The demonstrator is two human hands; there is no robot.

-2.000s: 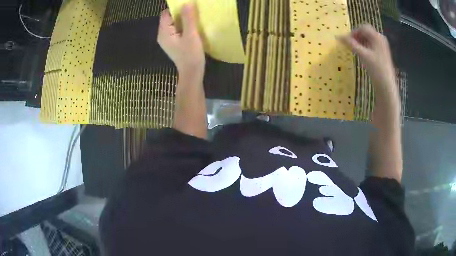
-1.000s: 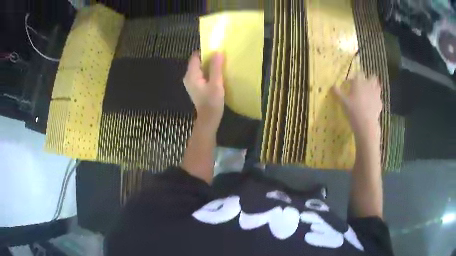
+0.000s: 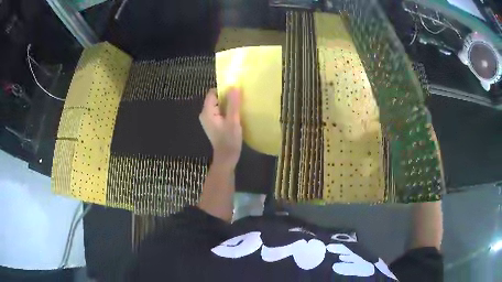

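Observation:
My left hand (image 3: 223,124) grips a plain yellow sheet (image 3: 258,93) by its left side, with the thumb on its face. On the right, a long green LED board panel (image 3: 404,115) is tilted over, its green dotted face showing. My right forearm (image 3: 426,220) runs up behind the panel; the panel hides my right hand, so its grip cannot be seen. Left of the panel stands a yellow board face (image 3: 352,121) with rows of dark and red dots, beside a stack of board edges (image 3: 301,110).
More boards stand at the left, with a yellow dotted face (image 3: 96,126) and comb-like edges (image 3: 157,179). A black ribless band (image 3: 159,129) lies between edge rows. A round white-rimmed device (image 3: 481,60) and cables are at the far right. A pale crumpled piece (image 3: 249,205) lies near my body.
The green panel has swung into view on the right, and my right hand has gone behind it. My left hand still holds the yellow sheet. The view has shifted, showing more of the bench's far side.

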